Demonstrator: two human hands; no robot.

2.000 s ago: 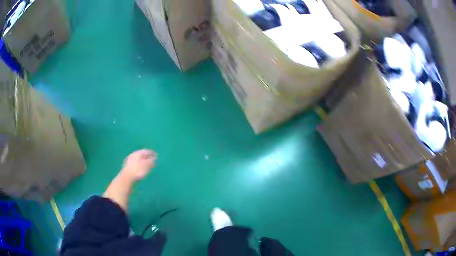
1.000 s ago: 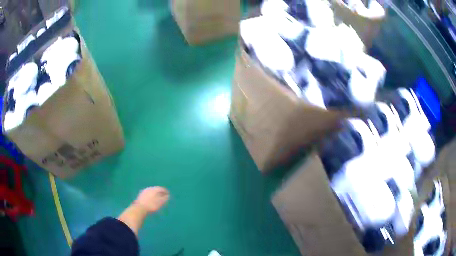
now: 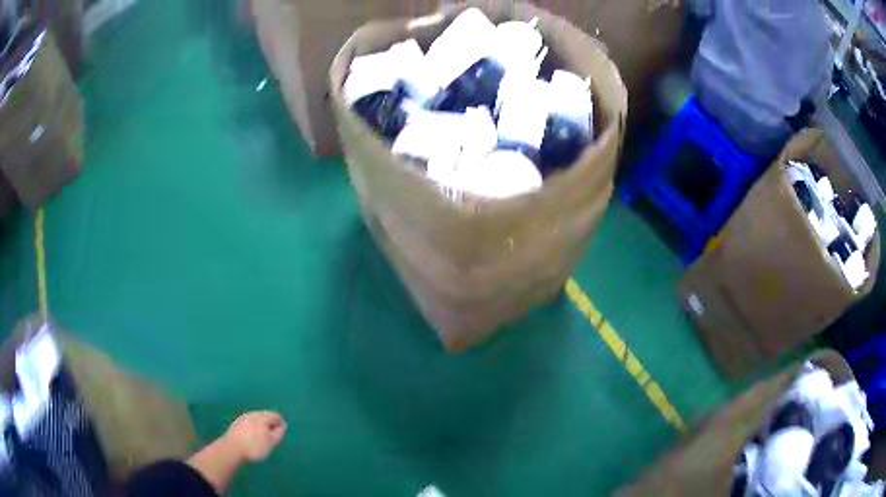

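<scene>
My left hand (image 3: 256, 436) shows low in the head view, left of centre, over the green floor. Its fingers are curled closed and nothing shows in it. My right hand is not in view. A large open carton (image 3: 466, 262) stands upright in front of me, its sides bulging round. White and black camera housings (image 3: 473, 97) fill it to near the rim. My left hand is apart from this carton, below and left of it.
A person in grey (image 3: 763, 58) sits on a blue stool (image 3: 695, 173) at upper right. Open cartons of units stand at right (image 3: 767, 277), lower right (image 3: 714, 451), lower left (image 3: 131, 413) and upper left (image 3: 44, 126). Another carton (image 3: 296, 63) stands behind the middle one. Yellow lines (image 3: 627, 357) mark the floor.
The view has moved along the floor past the earlier cartons; a round-sided carton, a seated person and a blue stool now show. My left hand stays closed, lower in the picture.
</scene>
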